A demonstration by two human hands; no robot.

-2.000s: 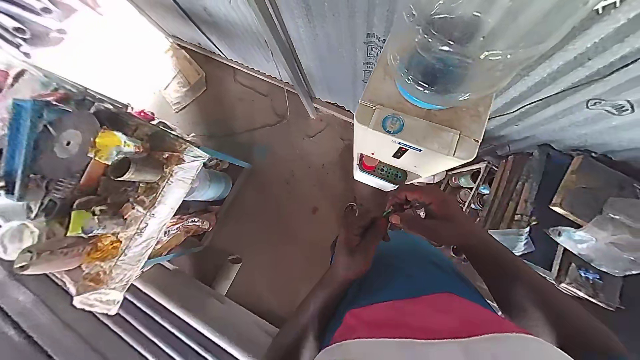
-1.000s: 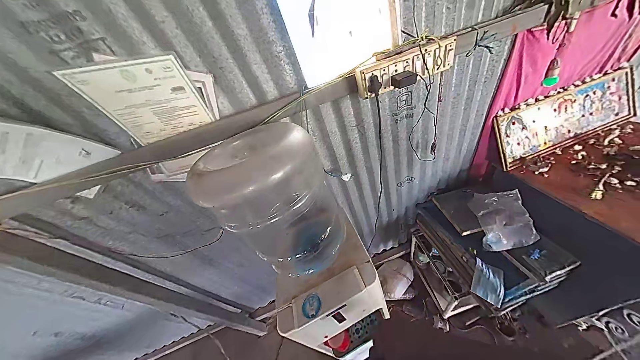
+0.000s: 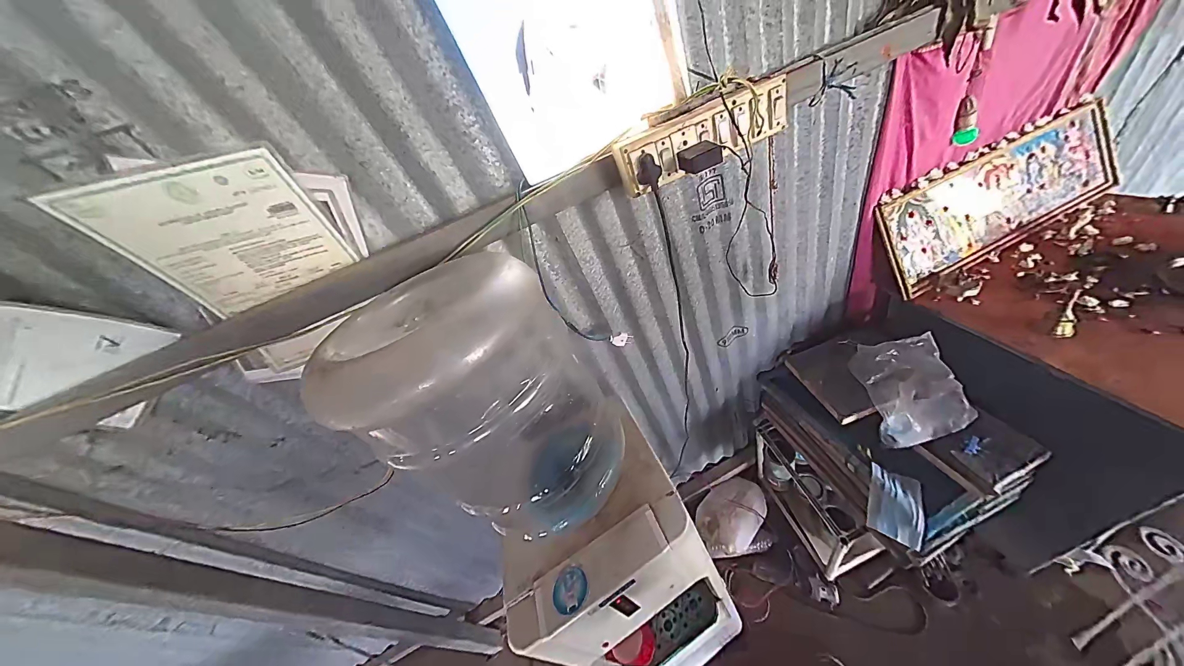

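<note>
Neither my left hand nor my right hand shows in the current head view, so what they hold cannot be seen. Low in the middle stands a cream water dispenser [image 3: 592,564] with a red part at its front, cut off by the lower edge. A large clear plastic water bottle [image 3: 462,370] rests upside down on top of it, with a little water near its neck. Behind, a switchboard with sockets [image 3: 700,134] is fixed to the corrugated metal wall [image 3: 610,250]. A black plug [image 3: 647,170] and a black adapter [image 3: 700,157] sit in it.
A framed certificate [image 3: 208,231] leans on the wall rail at left. Right of the dispenser, a metal rack [image 3: 814,518] bears flat boards and a clear plastic bag [image 3: 911,388]. A framed picture [image 3: 999,199] stands before pink cloth [image 3: 911,120]. Cables trail over the floor.
The view has swung up toward the wall. Two seconds ago both my hands were together in front of the dispenser, at some small thing; they are out of view now.
</note>
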